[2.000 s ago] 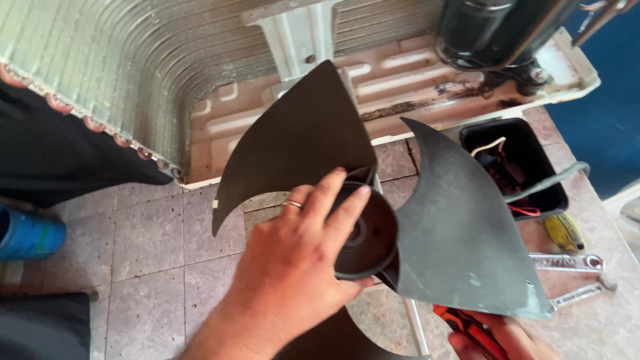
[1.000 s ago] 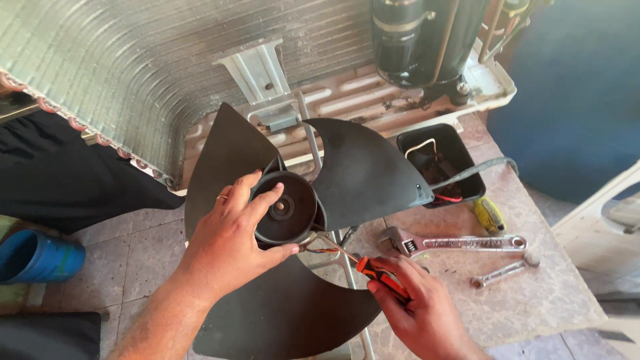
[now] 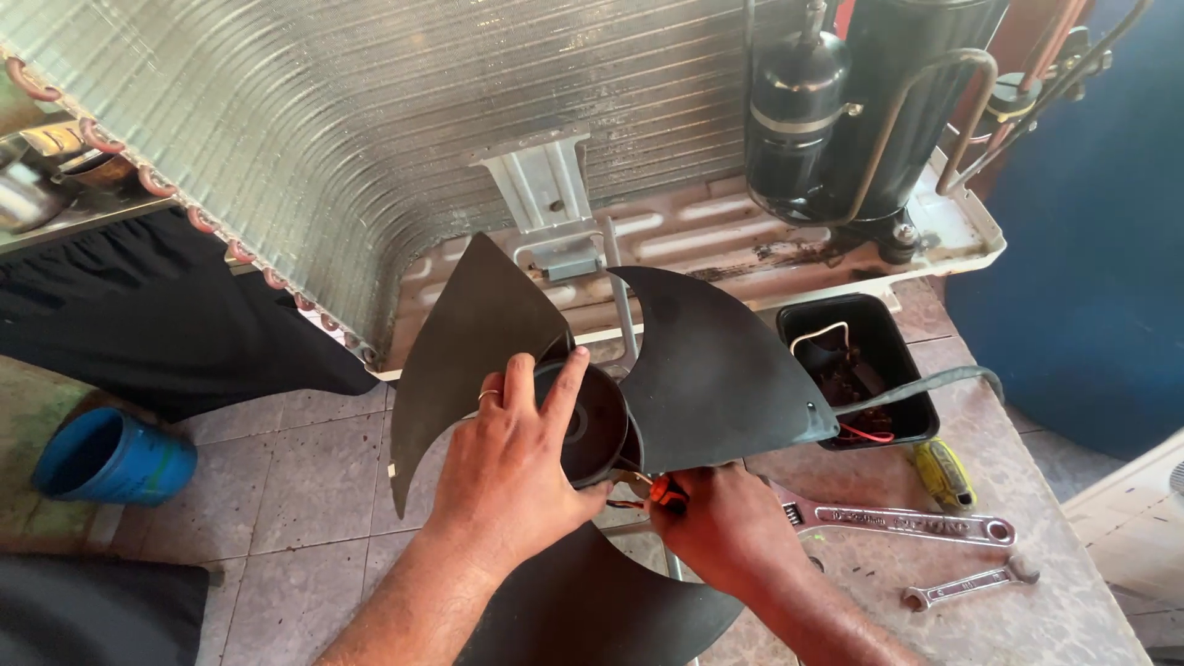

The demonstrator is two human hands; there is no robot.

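A black three-bladed condenser fan (image 3: pixel 731 370) lies at the centre, its blades spread around a round hub (image 3: pixel 597 425). My left hand (image 3: pixel 513 453) rests over the hub, gripping its rim, with a ring on one finger. Close against the hub's lower right, my right hand (image 3: pixel 721 527) is closed on a tool with an orange and black handle (image 3: pixel 668 493); its working end is hidden. Thin wires (image 3: pixel 629 504) show between the two hands. A metal motor bracket (image 3: pixel 620 277) passes beneath the fan.
Behind stand finned condenser coils (image 3: pixel 462 102) and a black compressor (image 3: pixel 897 111) on a metal base pan (image 3: pixel 703 236). At right are a black tray of parts (image 3: pixel 916 407), a yellow-green tool (image 3: pixel 943 474), an adjustable wrench (image 3: pixel 916 524) and a smaller wrench (image 3: pixel 971 585). A blue bucket (image 3: pixel 116 458) stands left.
My right hand, with the orange-handled tool, has moved in close to the hub, partly under a blade. My left hand stays on the hub. The view has shifted.
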